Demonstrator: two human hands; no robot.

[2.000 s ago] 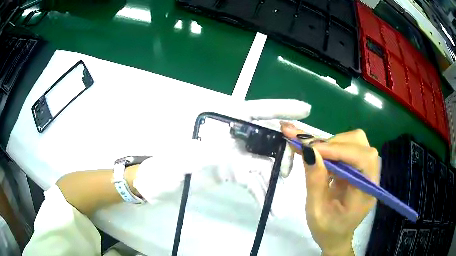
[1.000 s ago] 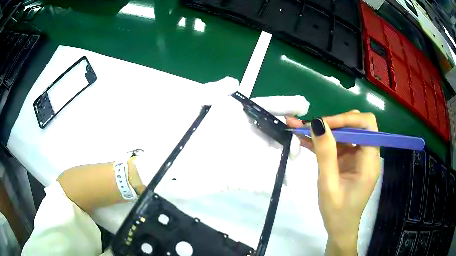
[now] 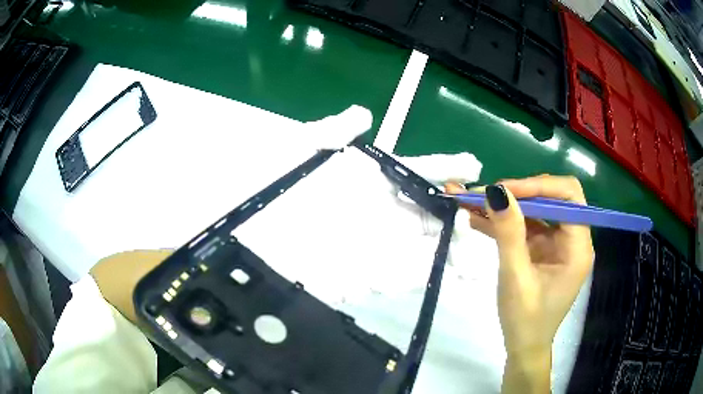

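Observation:
A black phone middle frame [image 3: 301,315] is held tilted above the white sheet, its solid panel with round holes and gold dots toward me at the lower left. My left hand [image 3: 347,127], in a white glove, holds it from behind at the far end; much of the hand blends with the sheet. My bare right hand [image 3: 543,254], with dark nails, holds blue-purple tweezers [image 3: 586,215]. The tweezer tips are at the frame's far right corner. Whether a small part is at the tips cannot be told.
Another frame [image 3: 69,165] lies on the white sheet [image 3: 185,177] at the left. Black trays [image 3: 493,46] and a red tray [image 3: 632,115] stand beyond, with more black trays [image 3: 647,308] at the right. A white strip [image 3: 402,100] crosses the green surface [image 3: 254,69].
The held frame has turned and tilted, bringing its solid panel into view and up toward me. The tweezers have swung nearer level, still at the frame's corner.

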